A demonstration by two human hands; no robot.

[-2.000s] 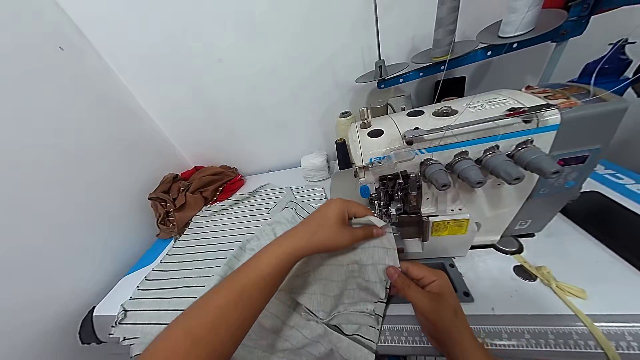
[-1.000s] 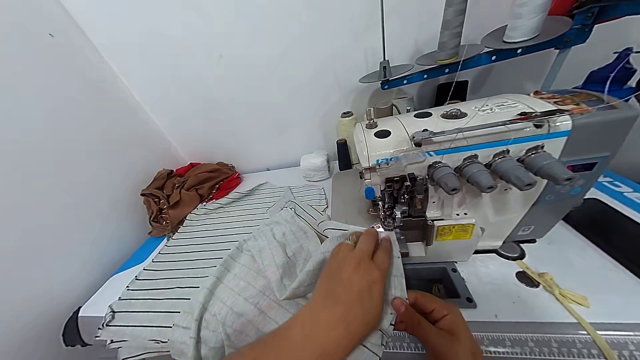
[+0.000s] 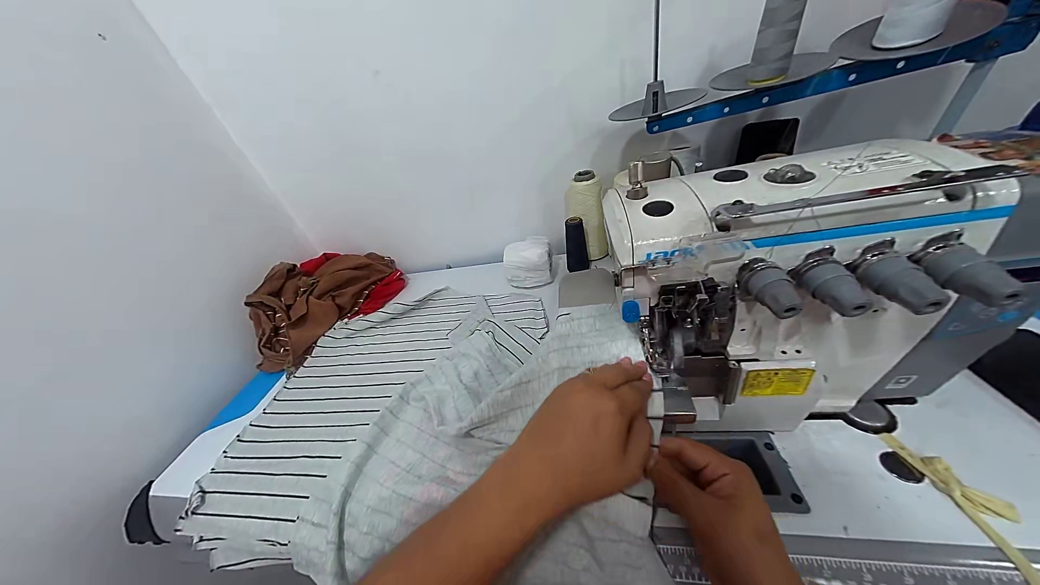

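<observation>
Pale striped fabric spreads over the left of the table and runs up to the needle area of a white Jack overlock sewing machine. My left hand presses on the fabric near its right edge, just in front of the presser foot, with fingertips holding the edge. Lower and to the right, my right hand pinches the same edge between thumb and fingers. The fabric's underside and the needle itself are hidden.
Brown and red cloth lies bunched at the back left. A white roll, a black thread cone and a cream cone stand behind the machine. A yellow fabric strip lies at right, a ruler tape along the front edge.
More fabric has passed back beside the presser foot. My left hand, farther up near the foot two seconds ago, now lies lower along the edge. My right hand still holds the edge.
</observation>
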